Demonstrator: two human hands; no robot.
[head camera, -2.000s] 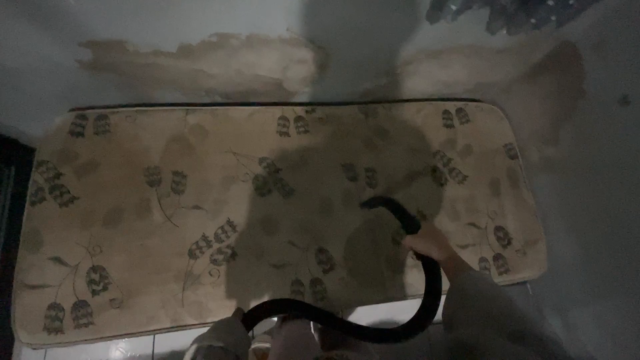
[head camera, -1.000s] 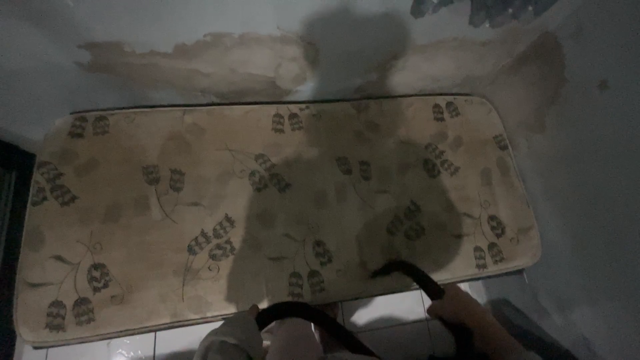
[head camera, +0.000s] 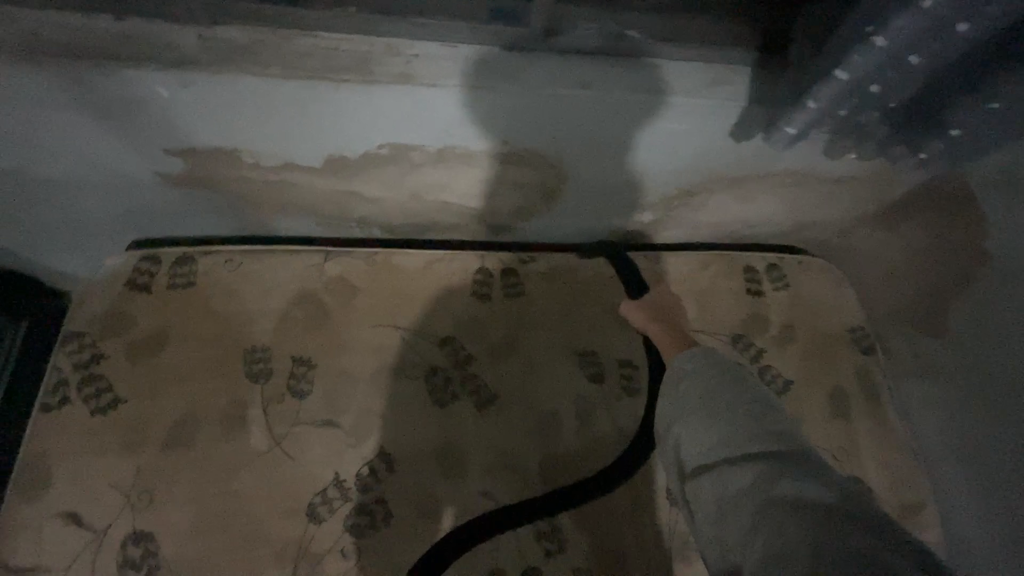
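My right hand (head camera: 660, 316) is closed around the black hose (head camera: 552, 500) just behind its bent end. That end touches or hovers at the far edge of the floral-patterned, cushion-like mat or mattress (head camera: 304, 432), right of the middle. From my fist the hose curves down and to the left over the patterned fabric and leaves the view at the bottom. A grey sleeve covers my right forearm. My left hand is outside the view. A broad shadow darkens the middle of the fabric.
Behind the far edge stands a pale wall (head camera: 320, 112) with brown stained or peeling patches (head camera: 384, 184). A dark curtain with white dots (head camera: 872, 80) hangs at the upper right. Something dark (head camera: 32, 320) lies beyond the left edge.
My right hand has moved with the hose end from the near edge to the far edge of the patterned fabric. The left hand has left the view, which has tilted up.
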